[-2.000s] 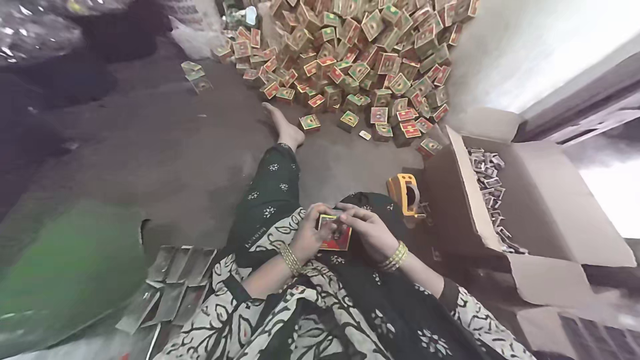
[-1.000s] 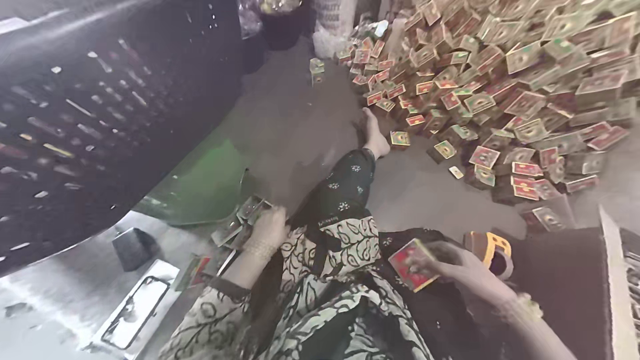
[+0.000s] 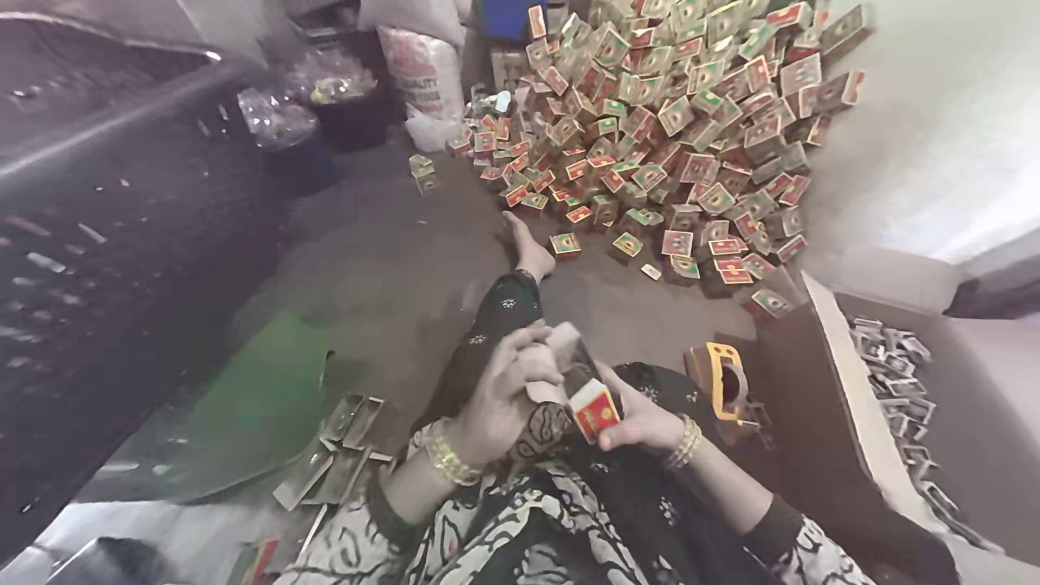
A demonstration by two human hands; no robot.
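Above my lap, my right hand holds a red and yellow printed box sleeve between thumb and fingers. Close beside it on the left, my left hand grips a pale box tray, blurred at its edges, at the upper end of the sleeve. Whether the tray has entered the sleeve cannot be told. More open trays lie in a small heap on the floor, left of my left forearm.
A large pile of printed small boxes covers the floor ahead. To the right, a cardboard carton holds many small trays; a yellow tape dispenser stands beside it. A dark perforated crate looms at left, near a green sheet.
My left hand has come from the tray heap on the left to my right hand, now with a tray in it. The view has swung back to the right.
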